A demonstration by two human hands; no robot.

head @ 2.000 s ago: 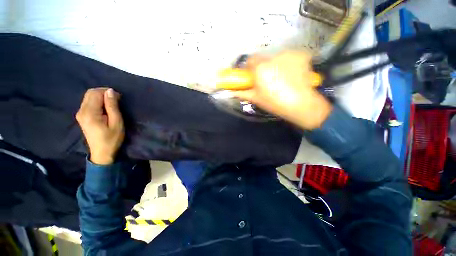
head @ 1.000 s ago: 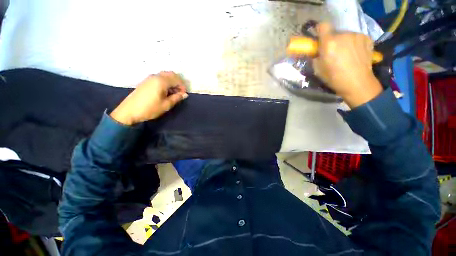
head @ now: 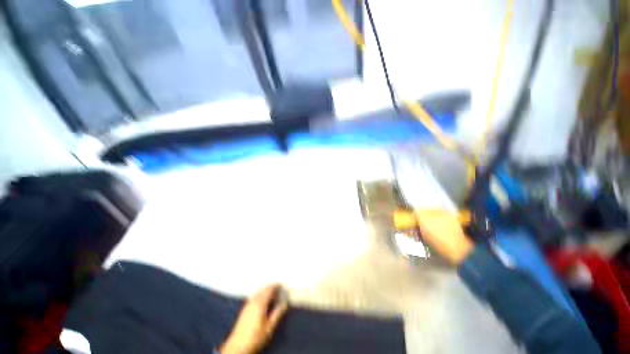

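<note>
The frame is blurred. The dark trouser leg point(head: 331, 330) lies along the front of the white pressing table point(head: 262, 221), its squared end to the right. My left hand point(head: 257, 319) rests on its upper edge with fingers curled; whether it pinches cloth is not clear. My right hand point(head: 442, 234) holds the steam iron point(head: 412, 245) by its orange handle, right of the cloth end and close to the iron rest point(head: 378, 198). The trouser leg's lower part is cut off by the frame's bottom edge.
A dark garment pile point(head: 59, 235) sits at the left. A blue strip point(head: 228, 151) runs along the table's back edge, with windows behind. Yellow and black hoses point(head: 494, 148) hang at the right. Red baskets point(head: 587, 266) stand at the far right.
The view has tilted up, showing the table's back and windows. The iron has left the cloth and moved right, near the rest. My left hand moved right along the cloth, then stayed.
</note>
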